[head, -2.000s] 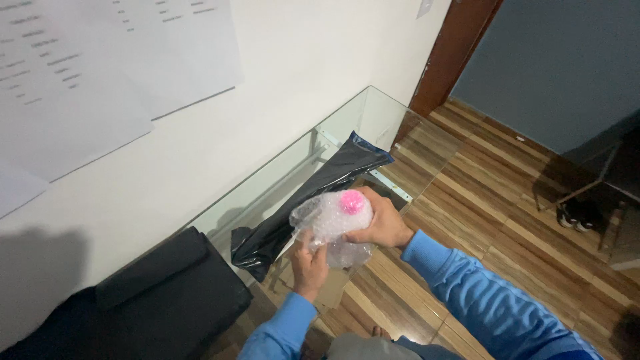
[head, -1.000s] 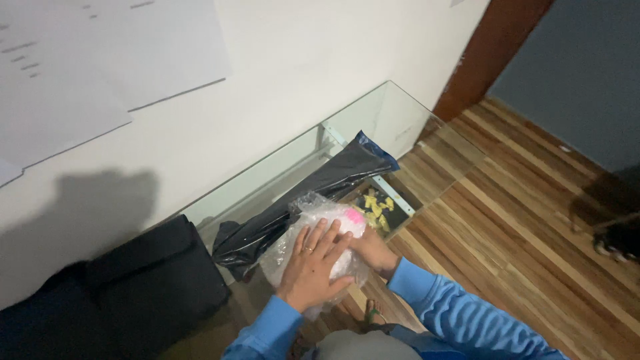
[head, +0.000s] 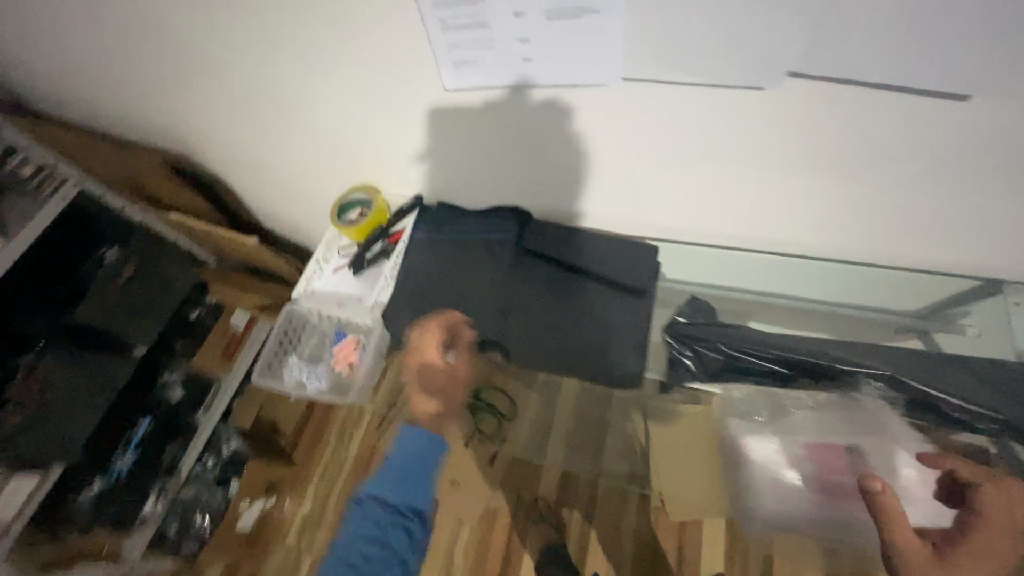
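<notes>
A bubble-wrapped item [head: 800,448] with pink showing through lies on the glass table at the right. My right hand [head: 944,504] is at its right side, thumb and fingers apart around its edge; whether they press on it is unclear. Behind the wrapped item stretches a shiny black plastic bag [head: 768,356]. My left hand [head: 440,364] is blurred, near the front edge of a stack of black plastic bags [head: 576,296]. Its fingers look curled, and a small dark loop, perhaps scissor handles [head: 494,350], shows just beside it. What it holds, if anything, cannot be made out.
A white basket [head: 316,272] holds yellow tape [head: 360,212] and dark tools at the table's left end. In front of it is a translucent basket [head: 272,352] with small pink and blue pieces. Shelving [head: 200,432] with assorted goods stands at far left. Papers [head: 528,48] hang on the wall.
My left hand has left the wrapped item and moved left to beside the black stack. My right hand remains near the item. The view has swung left, bringing the baskets and shelving in.
</notes>
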